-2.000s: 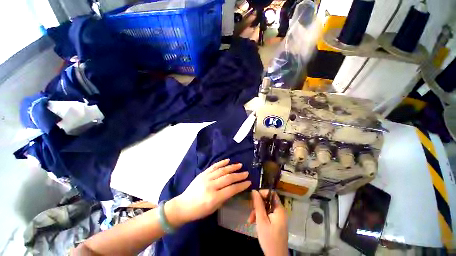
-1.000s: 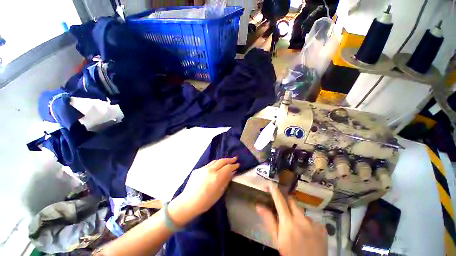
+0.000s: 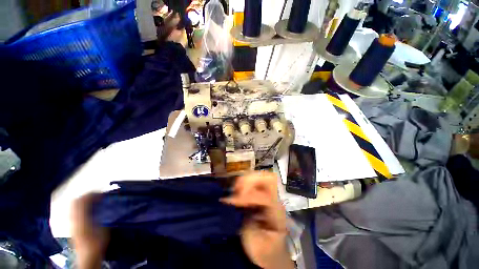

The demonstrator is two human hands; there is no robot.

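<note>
A navy fabric panel (image 3: pixel 168 215) is stretched between both hands in front of the machine, at the table's front edge. My left hand (image 3: pixel 89 226), blurred, holds its left end. My right hand (image 3: pixel 260 210), also blurred, holds its right end; whether it also holds a tool cannot be told. The cream overlock machine (image 3: pixel 244 107) stands just behind, with its presser foot area (image 3: pixel 202 147) free of fabric and its pale cloth plate (image 3: pixel 178 152) bare.
A black phone (image 3: pixel 301 171) lies right of the machine. Yellow-black tape (image 3: pixel 362 139) marks the right table edge, with grey fabric (image 3: pixel 394 220) beyond. Navy heaps (image 3: pixel 142 100) and a blue crate (image 3: pixel 84 50) are at left. Thread cones (image 3: pixel 373 60) stand behind.
The navy panel has come off the machine and is now held up between both hands nearer the wearer. The hands have moved apart. The view has swung to the right.
</note>
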